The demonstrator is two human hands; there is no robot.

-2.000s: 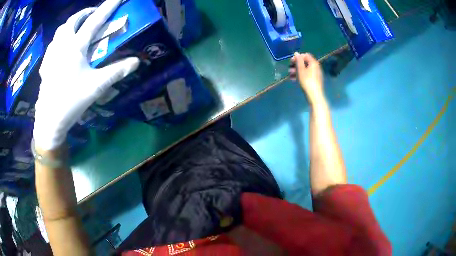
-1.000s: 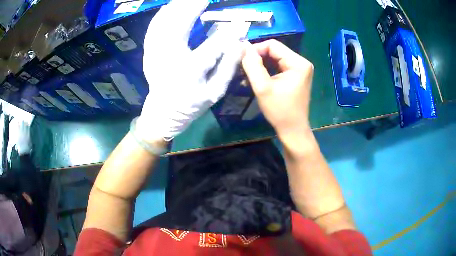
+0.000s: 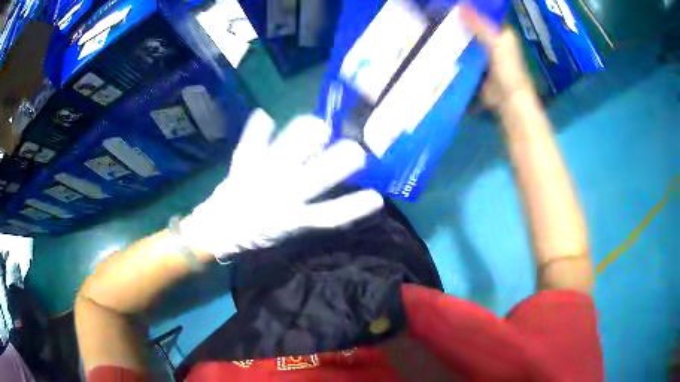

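A blue retail box [image 3: 421, 112], blurred and tilted, is at the upper middle with its printed face showing white machines. My right hand [image 3: 496, 56], bare, is shut on the box's far right edge; part of the hand is blurred. My left hand [image 3: 291, 186], in a white glove, has its fingers spread at the box's near left end. Whether it touches the box cannot be told.
Several blue and black boxes [image 3: 175, 119] stand in a row on the green bench [image 3: 261, 78] at the left. A white sheet [image 3: 226, 28] lies near them. More boxes [image 3: 563, 41] are at the upper right. Part of a person [image 3: 15, 358] shows at the lower left edge.
The hands were together at a box's end; now they are apart. The right hand has moved up and right and taken hold of the box, now tilted. The tape dispenser no longer shows.
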